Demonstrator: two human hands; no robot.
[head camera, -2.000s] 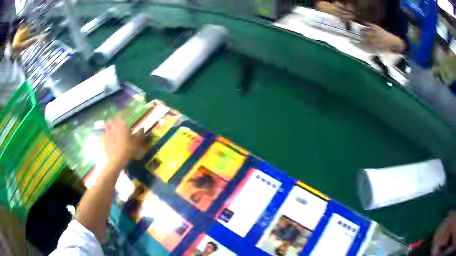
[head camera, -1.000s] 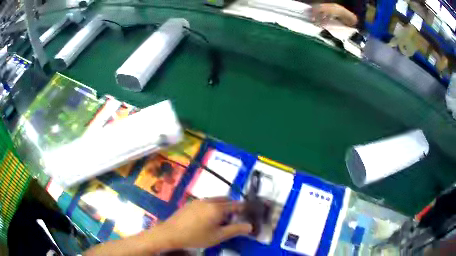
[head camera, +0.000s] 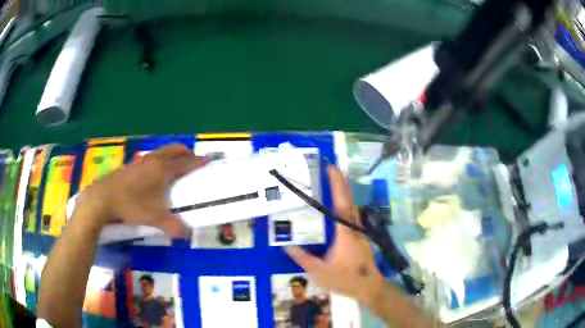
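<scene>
A long white appliance case (head camera: 224, 192) lies on the printed sheets, slot side up, with a long dark slot and a small dark square. My left hand (head camera: 138, 189) grips its left part from above. My right hand (head camera: 349, 250) is at its right end, thumb and index finger spread; contact with the case is unclear. A black cable (head camera: 308, 200) runs from the case over my right hand to a dark plug (head camera: 404, 272).
An electric screwdriver (head camera: 462, 70) hangs at upper right, blurred, its metal tip over the bench. Other white cases (head camera: 69, 67) lie on the green conveyor (head camera: 256, 77). A cream-white crumpled pile (head camera: 449, 240) and the screw feeder (head camera: 545, 186) are at right.
The view has swung right. The case has moved right along the bench. My left hand has left the black plug and now grips the case. My right hand has come into view.
</scene>
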